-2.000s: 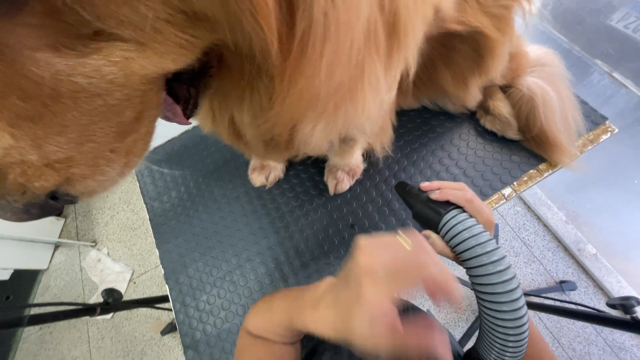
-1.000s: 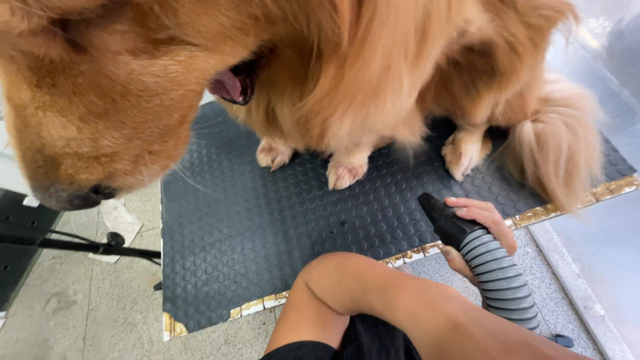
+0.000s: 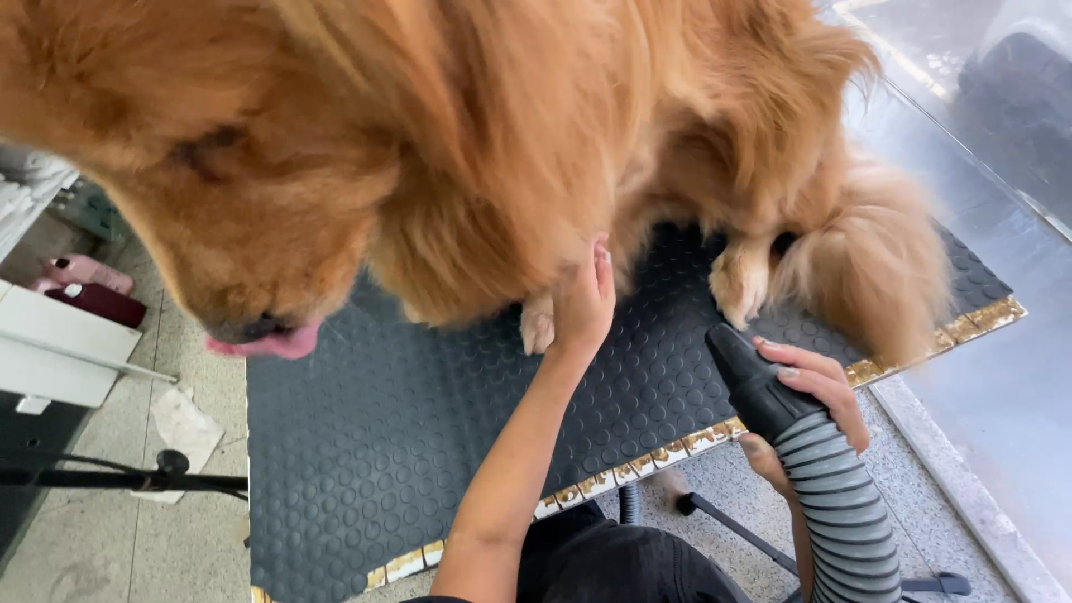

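Note:
A large golden-haired dog [image 3: 519,126] is on a black studded rubber mat [image 3: 377,469], its head at upper left with the pink tongue [image 3: 280,342] out. My left hand [image 3: 586,301] touches the long fur by a front leg, just beside a front paw [image 3: 538,322]; whether its fingers hold any fur is hidden. My right hand [image 3: 808,402] is around the black nozzle [image 3: 754,377] of a grey ribbed dryer hose [image 3: 837,502]. The nozzle tip lies just below another paw [image 3: 741,280], near the fluffy tail [image 3: 879,260].
The tabletop has a worn, chipped edge [image 3: 653,461]. A shiny metal surface [image 3: 997,385] lies at right. Black metal stand legs [image 3: 737,528] are below the table, and a black bar [image 3: 84,479] is at left. Bottles [image 3: 96,306] and a crumpled white cloth or paper [image 3: 186,429] lie at left.
My left arm, bent across the lower view a second ago, now reaches forward to the dog's fur. The dog's tongue now shows at its muzzle tip. My right hand keeps its hold on the nozzle.

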